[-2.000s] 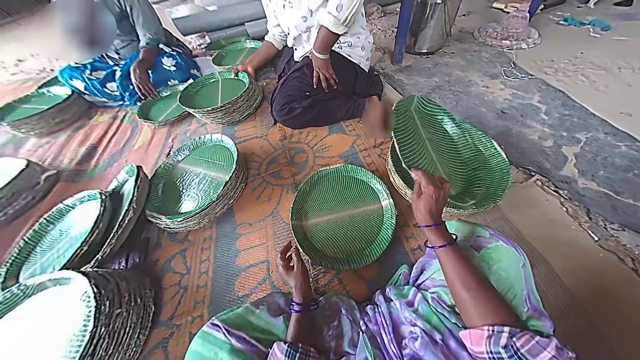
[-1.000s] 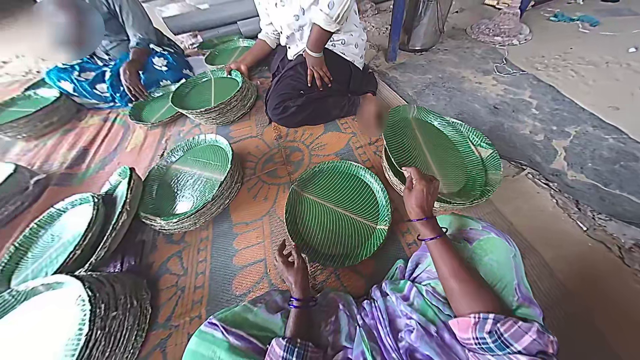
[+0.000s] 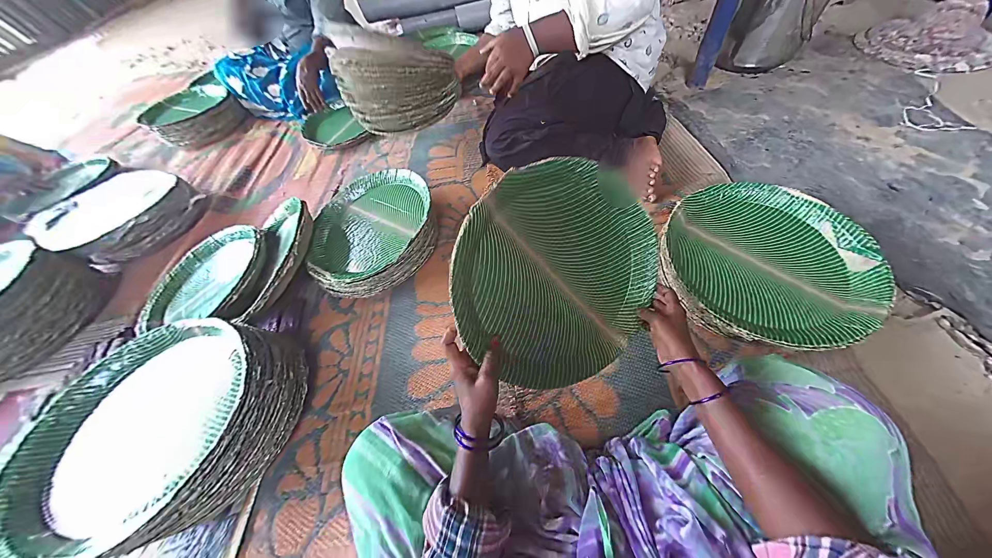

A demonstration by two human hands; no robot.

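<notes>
A round green leaf-patterned plate (image 3: 554, 271) is held up, tilted, in front of my lap. My left hand (image 3: 474, 384) grips its lower left edge, thumb over the rim. My right hand (image 3: 665, 319) holds its right edge, low down. Close to the right of it a stack of the same green plates (image 3: 779, 267) rests on the mat, its top plate face up. Another stack of green plates (image 3: 372, 232) stands to the left of the held plate. Whether the held plate is one or several nested together cannot be told.
More plate stacks (image 3: 271, 403) stand along the left on the patterned mat (image 3: 337, 364). Opposite me sits a person (image 3: 573, 108) with hands by a tilted stack (image 3: 395, 85); another person (image 3: 310, 77) sits farther left. A blue post (image 3: 711, 43) and metal container (image 3: 767, 35) are behind.
My right hand has left the right-hand stack and now holds the plate before me, which is raised and tilted, with my left hand. The person opposite has tipped up a stack.
</notes>
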